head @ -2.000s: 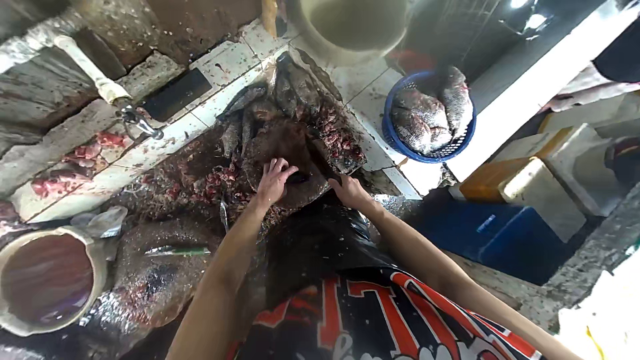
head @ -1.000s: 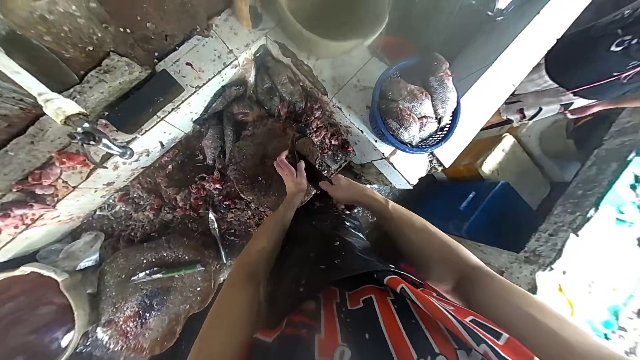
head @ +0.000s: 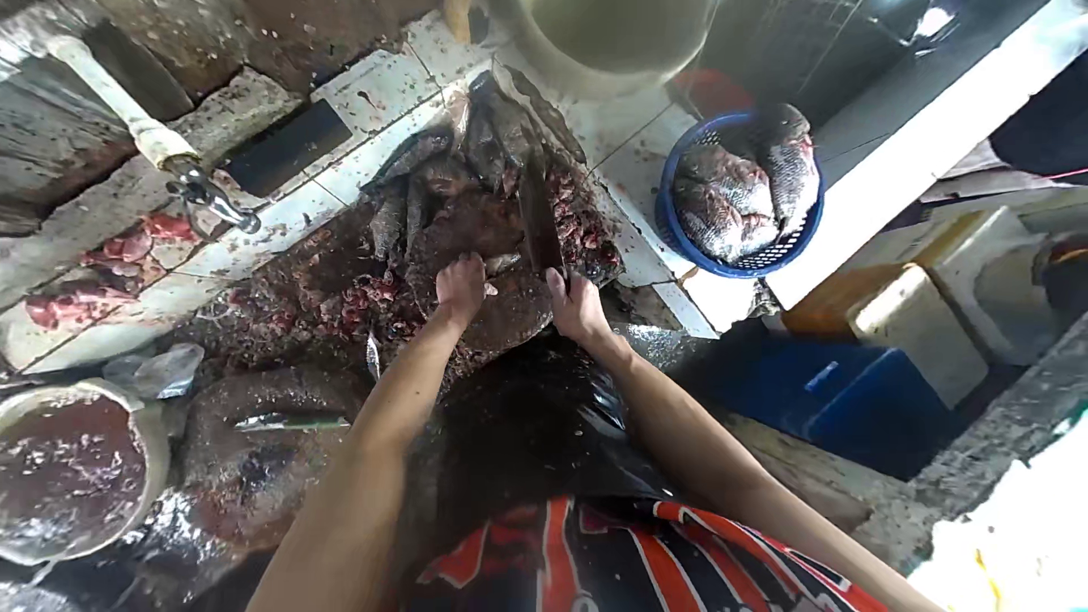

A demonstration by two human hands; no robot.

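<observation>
My right hand point(head: 578, 308) grips the handle of a broad cleaver point(head: 537, 212), whose dark blade points away from me over a round chopping block point(head: 510, 314). Beside the blade, my left hand point(head: 461, 287) rests on the block with its fingers curled by a small pale piece; whether it holds that piece is unclear. Several whole fish point(head: 493, 127) lie behind the block. Red fish scraps point(head: 374, 293) are heaped to its left, and more lie to the right of the blade.
A blue plastic basket point(head: 667, 223) of scaled fish stands at the right. At the left are a faucet point(head: 212, 195), a bucket of reddish liquid point(head: 153, 459) and a second block bearing a green-handled knife point(head: 293, 422). A large basin point(head: 612, 76) stands at the back.
The cleaver blade now shows clearly, extended away from me over the block. My hands are farther apart than one second ago. A person at the far right has mostly left view.
</observation>
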